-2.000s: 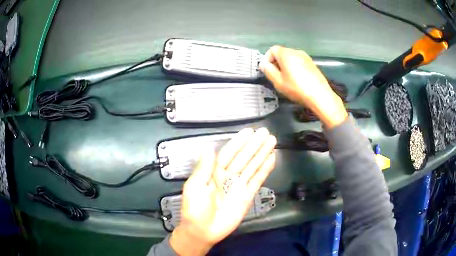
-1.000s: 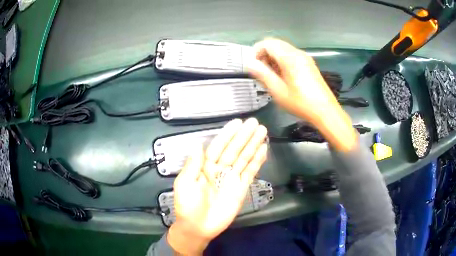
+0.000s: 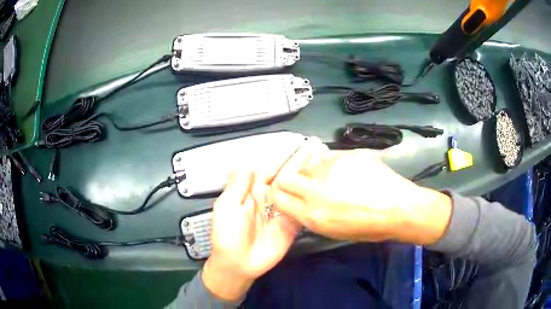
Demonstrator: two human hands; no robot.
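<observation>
Several light-grey ribbed charger units lie in a column on the green bench. The top unit point(image 3: 232, 53) and the second unit point(image 3: 238, 102) show fully. The third unit point(image 3: 211, 166) and the lowest unit point(image 3: 198, 232) are partly hidden by my hands. My left hand point(image 3: 244, 235) is palm up, cupping tiny pale screws point(image 3: 269, 211). My right hand point(image 3: 344, 193) is over the left palm, its fingertips at the screws. Whether it pinches one cannot be seen.
Black output cords point(image 3: 371, 98) lie right of the units, mains cords point(image 3: 78, 208) left. An orange-black screwdriver point(image 3: 465, 30) hangs upper right above a dark dish point(image 3: 475, 89) and a screw dish point(image 3: 508, 139). A yellow bottle point(image 3: 460, 159) lies nearby. A blue bin point(image 3: 418, 271) is below the edge.
My right hand has moved from the top unit's right end down to my left palm. The view has shifted, so units and dishes appear higher. My left hand still holds the screws.
</observation>
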